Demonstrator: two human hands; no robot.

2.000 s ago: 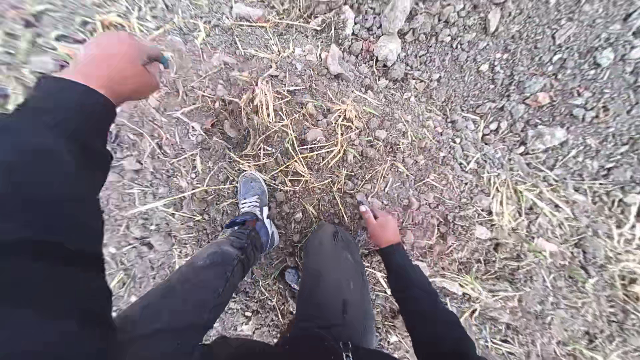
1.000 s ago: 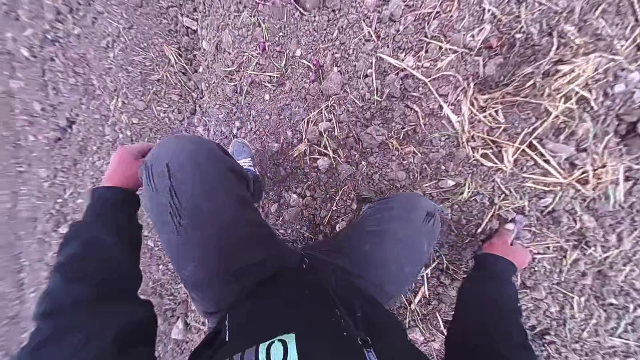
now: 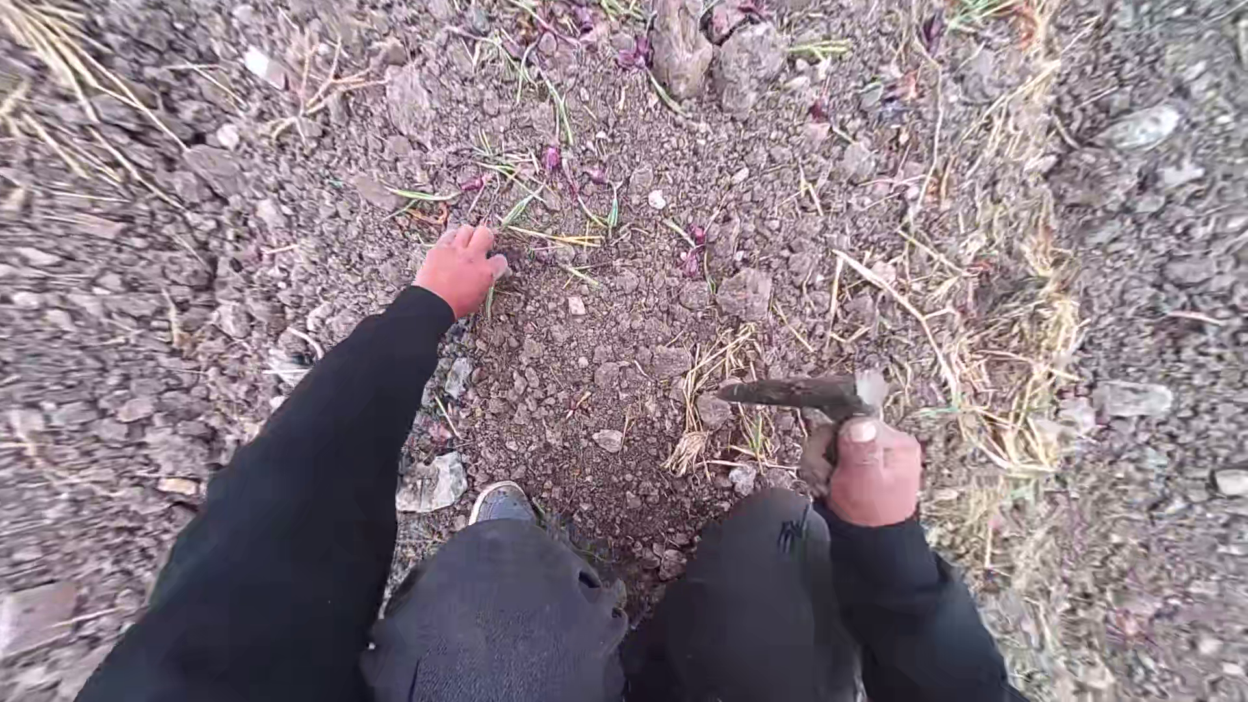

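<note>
My left hand [image 3: 462, 270] reaches down to the stony soil, fingers bent, beside thin green shoots [image 3: 517, 210]; a stem shows at its thumb, and whether the fingers grip it cannot be told. Small purple bulbs or buds with green leaves [image 3: 553, 161] lie on the soil just beyond that hand. In my right hand [image 3: 875, 471], above the ground by my right knee, is a hand tool with a dark, pointed metal blade [image 3: 795, 393] that points left. The tool's handle is mostly hidden by the fist.
Dry straw [image 3: 1024, 361] lies in a band on the right, with a small tuft [image 3: 690, 450] near my knees. Large clods [image 3: 749, 63] sit at the top. A pale stone [image 3: 434, 483] is beside my shoe [image 3: 502, 502]. My bent knees fill the bottom.
My left hand has moved from beside my left knee forward to the soil. My right hand is now nearer my right knee, with the tool's blade in plain sight. The view has shifted greatly.
</note>
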